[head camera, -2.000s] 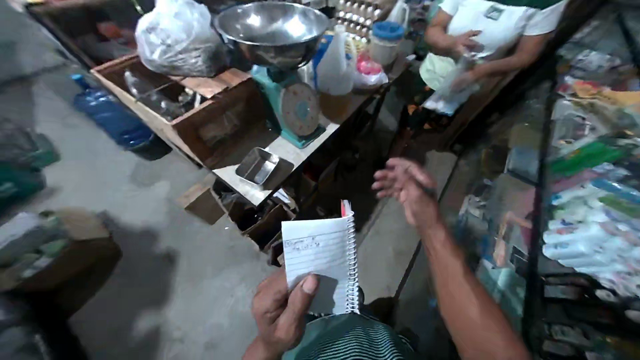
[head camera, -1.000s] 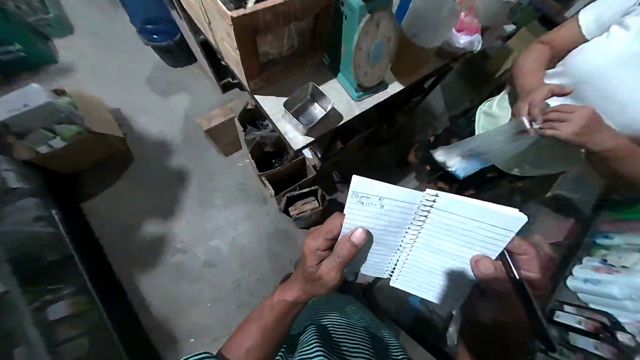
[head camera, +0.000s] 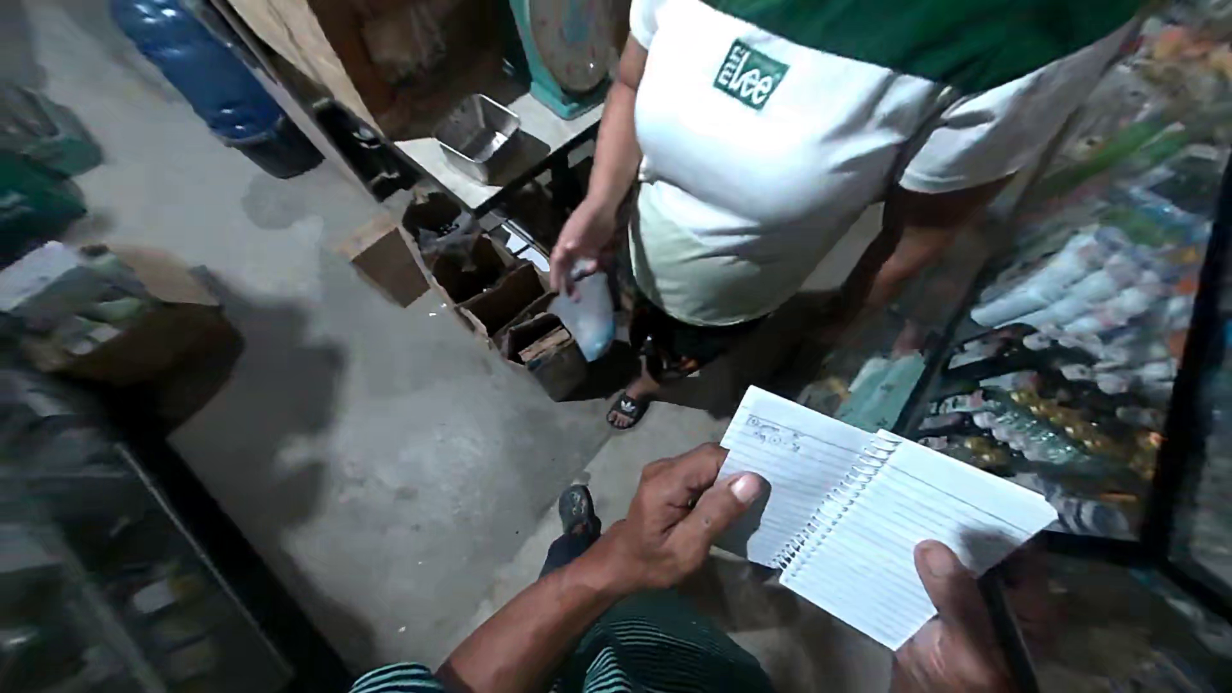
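A small spiral-bound notebook (head camera: 837, 491) lies open between my hands, its lined pages facing up; the left page bears some handwriting and the right page looks blank. My left hand (head camera: 683, 520) grips its left edge, thumb on top of the page. My right hand (head camera: 953, 616) holds the lower right edge, thumb on the page. A dark, slim object (head camera: 1006, 630) shows beside the right hand; what it is cannot be told.
A person (head camera: 780, 183) stands close in front, holding a plastic bag (head camera: 585, 313). Partitioned cardboard box (head camera: 496, 289), metal tray (head camera: 478, 135) and green scale (head camera: 568, 58) lie behind left. A glass display case (head camera: 1068, 385) borders the right, another case (head camera: 164, 568) the lower left.
Two seconds ago only my left hand held the notebook; since then my right hand has taken its other side and it has opened out. The other person has come nearer. The view has shifted.
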